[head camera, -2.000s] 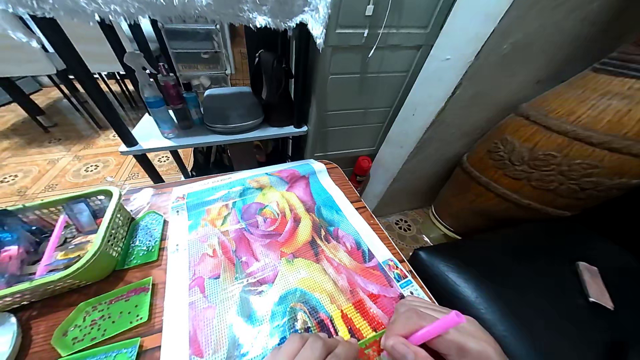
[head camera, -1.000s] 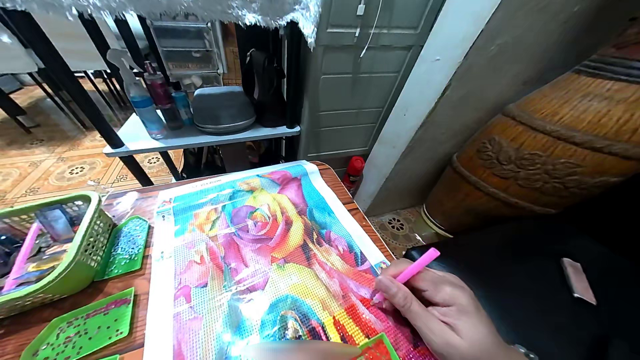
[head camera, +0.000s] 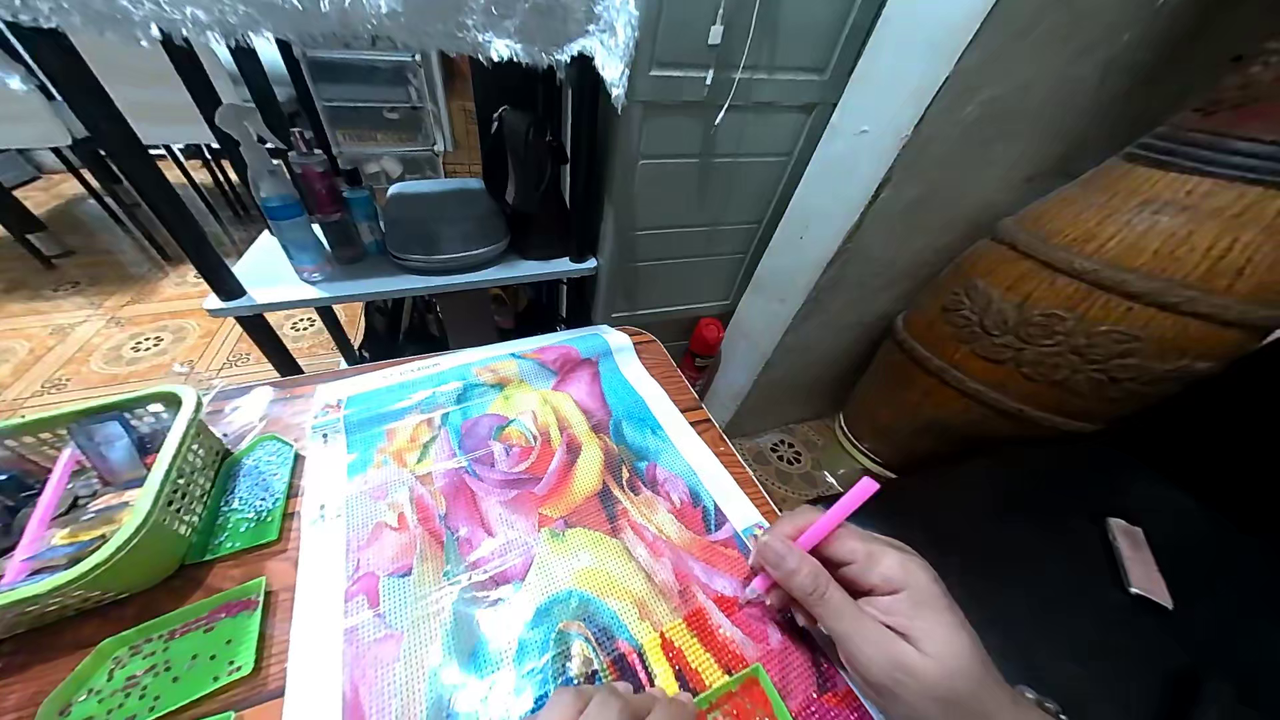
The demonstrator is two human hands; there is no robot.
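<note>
A diamond painting canvas of roses (head camera: 540,440) lies on the wooden table. My right hand (head camera: 880,610) grips a pink drill pen (head camera: 825,530), its tip low over the red part of the canvas at the right. My left hand (head camera: 615,703) shows only its knuckles at the bottom edge, beside a small green tray with red drills (head camera: 745,697); whether it holds the tray cannot be told.
Left of the canvas are a green tray of dark drills (head camera: 165,650), a green tray of pale blue drills (head camera: 250,495) and a green plastic basket (head camera: 110,560) of supplies. Behind stands a shelf (head camera: 400,285) with bottles. A carved wooden barrel (head camera: 1080,310) is at right.
Two seconds ago both hands were close together at the bottom by the green tray. My right hand has since moved away from my left, rightward and up, with the pink pen.
</note>
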